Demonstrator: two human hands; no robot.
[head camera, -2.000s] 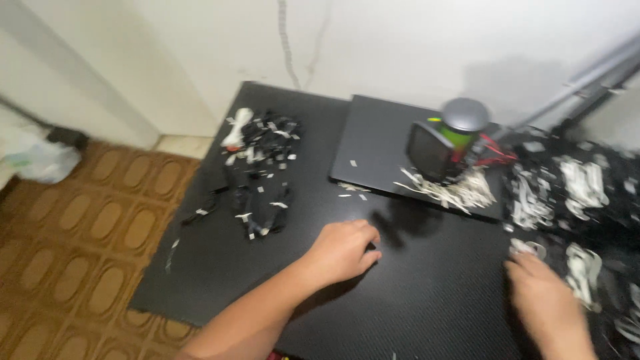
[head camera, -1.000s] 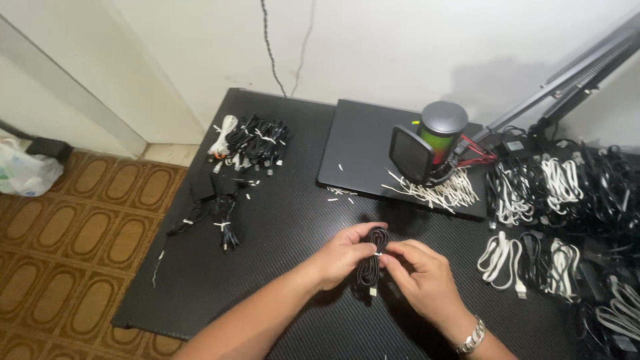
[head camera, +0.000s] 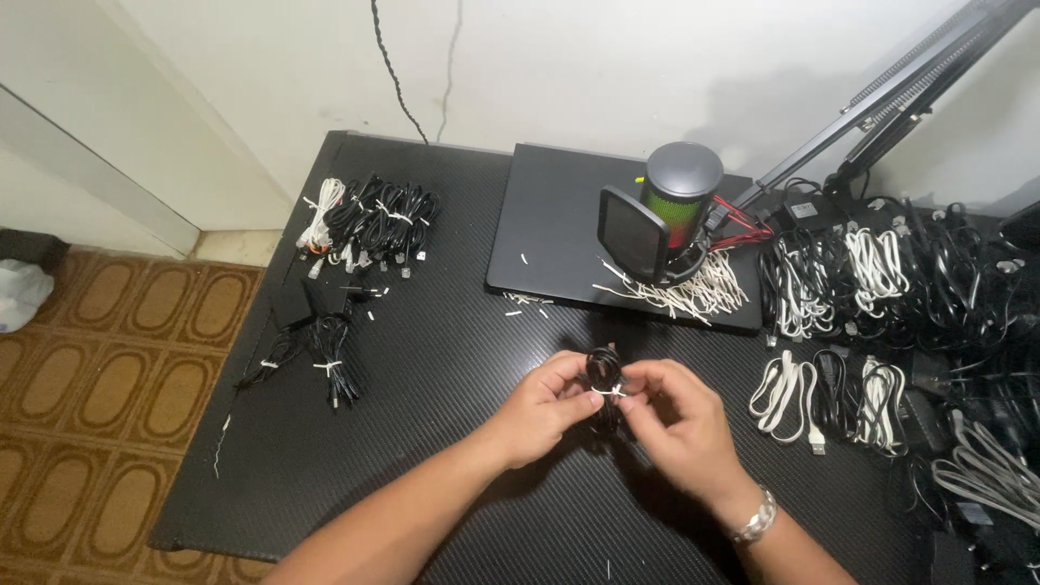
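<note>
A coiled black cable (head camera: 603, 370) with a white tie (head camera: 608, 392) around its middle is held above the black textured desk (head camera: 439, 479). My left hand (head camera: 552, 406) grips the coil from the left, its thumb beside the tie. On the right, the fingertips of my right hand (head camera: 678, 414) pinch the tie's end. Beyond my hands, a pile of cut white ties (head camera: 707, 291) lies at a closed black laptop (head camera: 552, 219), below a microphone (head camera: 682, 191) with a pop filter (head camera: 634, 236).
Tied black cable bundles (head camera: 398, 215) and a white one (head camera: 325, 207) lie at the back left, with more bundles (head camera: 331, 357) nearer. Black and white coiled cables (head camera: 877, 268) crowd the right side, near a boom arm (head camera: 861, 114). A twisted cord (head camera: 390, 65) hangs against the wall.
Two seconds ago my hands were apart, the right one at the cables on the right. Both now meet at the black coil, which has turned between my fingers since one second ago.
</note>
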